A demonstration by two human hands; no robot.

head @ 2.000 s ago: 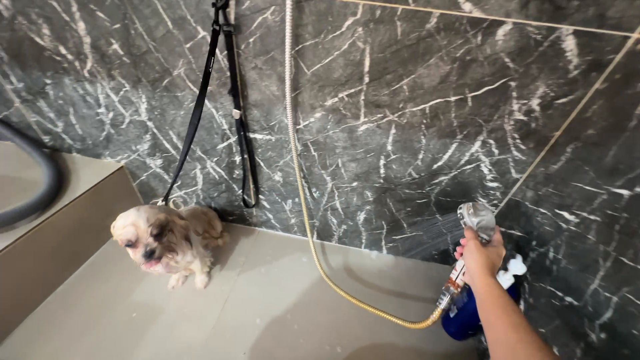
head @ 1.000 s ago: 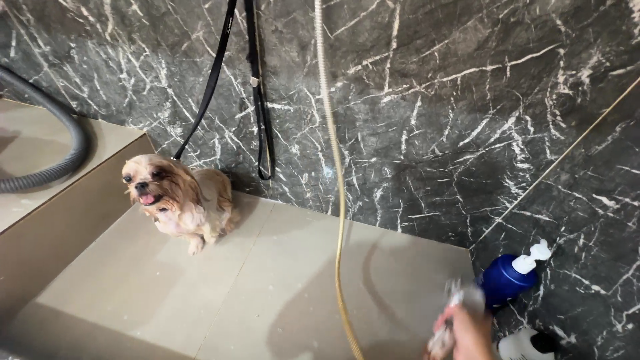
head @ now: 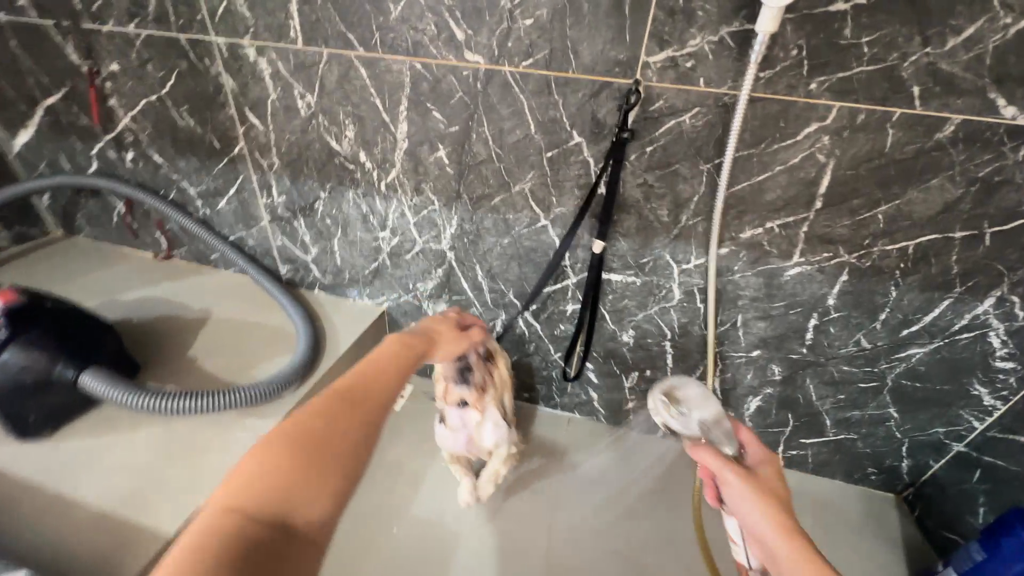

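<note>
A small wet dog (head: 472, 408) with light fur sits on the beige tiled ledge (head: 576, 496), its face tipped upward. My left hand (head: 450, 334) rests on top of its head, fingers bent; whether they grip the fur or the lead is hidden. A black lead (head: 592, 296) hangs from a clip on the wall and runs down behind the dog. On the right, my right hand (head: 748, 480) is closed around the handle of a shower head (head: 690, 408), which sprays water toward the dog. The shower hose (head: 722, 208) hangs along the wall behind it.
On a raised tiled step (head: 216, 320) at left stand a black machine, perhaps a dryer (head: 56, 364), and its grey corrugated hose (head: 300, 320). A dark marble-patterned wall (head: 448, 160) closes the back. A blue bottle (head: 992, 544) is partly in view at lower right.
My left hand has come into view and onto the dog's head. The shower head, earlier near the blue bottle, now points toward the dog. The view has swung left.
</note>
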